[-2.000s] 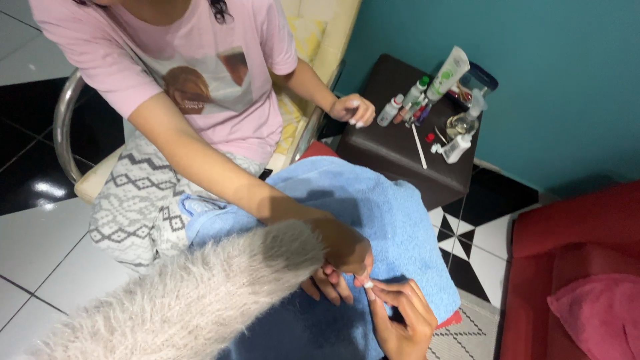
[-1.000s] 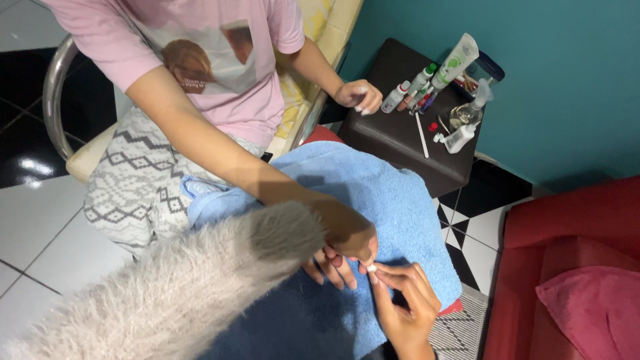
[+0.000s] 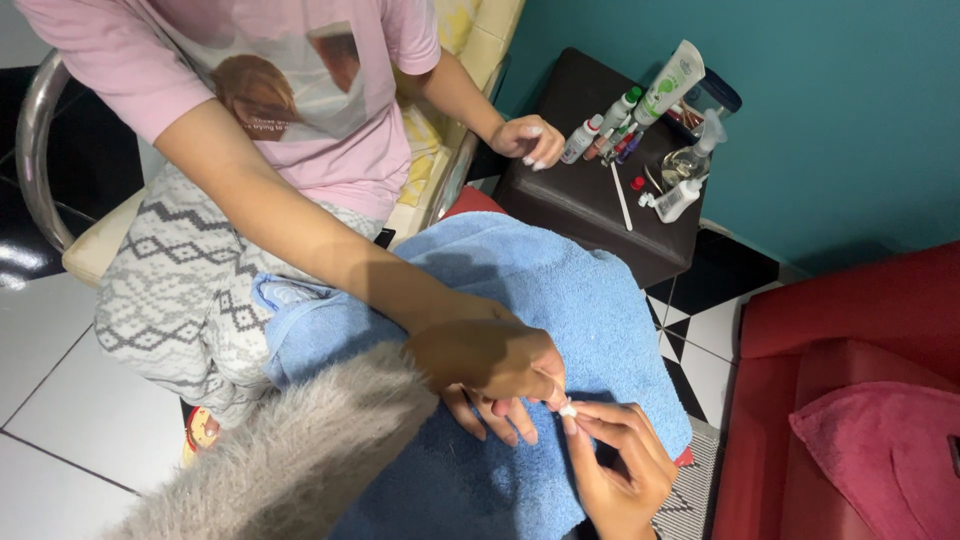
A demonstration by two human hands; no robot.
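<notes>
My left hand [image 3: 480, 367] comes out of a fuzzy grey sleeve and overlaps the other person's hand in shadow, so the line between the two is hard to see. It grips a finger of that person. My right hand [image 3: 619, 457] pinches a small white piece, perhaps cotton [image 3: 568, 410], between thumb and fingertips against that finger's tip. Several spread fingers show below the overlapping hands, above a blue towel [image 3: 607, 322]. The person's other hand [image 3: 531, 141], with whitish nails, rests near the edge of a dark side table or stool [image 3: 577, 210].
On the dark surface stand a white-and-green tube [image 3: 670, 82], small bottles [image 3: 581, 140], a pump bottle [image 3: 686, 161], a white bottle [image 3: 677, 200] and a white stick, perhaps a file [image 3: 622, 197]. The person sits on a cream chair [image 3: 97, 240]. A red sofa [image 3: 765, 420] is at right.
The person's hand by the dark surface has shifted its finger pose slightly. My hands stay together at the fingertip, with the white piece still pinched in my right hand.
</notes>
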